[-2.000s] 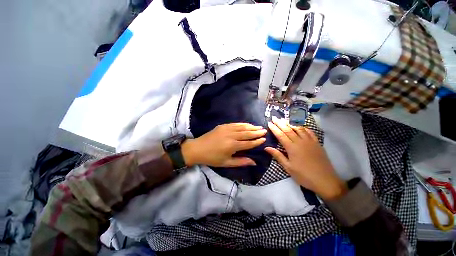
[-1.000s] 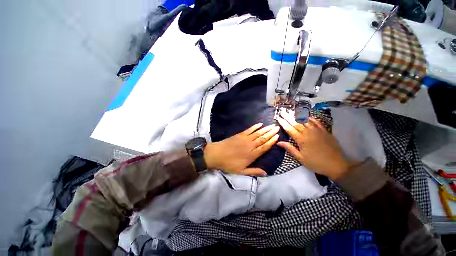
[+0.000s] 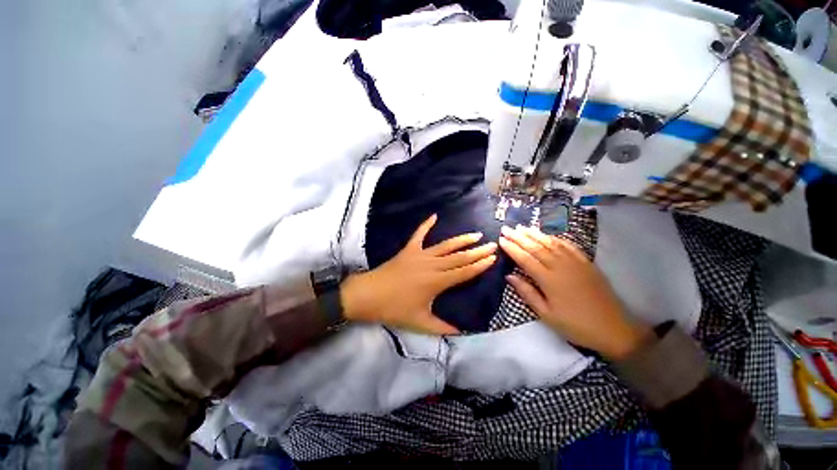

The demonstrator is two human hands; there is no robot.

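Note:
A dark navy fabric panel [image 3: 413, 197] lies under the needle area, framed by white lining [image 3: 298, 202] with dark stitched seams. Small black-and-white checked fabric [image 3: 523, 424] shows beside the panel and hangs along the front. The white sewing machine head [image 3: 587, 138] stands over the work, its presser foot [image 3: 518, 209] at the fabric. My left hand [image 3: 413, 280] lies flat on the navy panel, fingers and thumb spread. My right hand [image 3: 574, 289] lies flat where navy and checked fabric meet, fingertips just in front of the presser foot. Neither hand grasps anything.
Brown-and-cream plaid cloth [image 3: 757, 128] hangs over the machine arm. Scissors with orange and red handles [image 3: 812, 390] lie at the right. Blue tape [image 3: 216, 128] marks the table's left edge. Grey and black fabric [image 3: 55, 367] is heaped at the lower left, beside the pale wall.
My left hand has spread, its thumb now pointing up and away from the fingers. Both hands stay near the needle. The camera view has shifted slightly.

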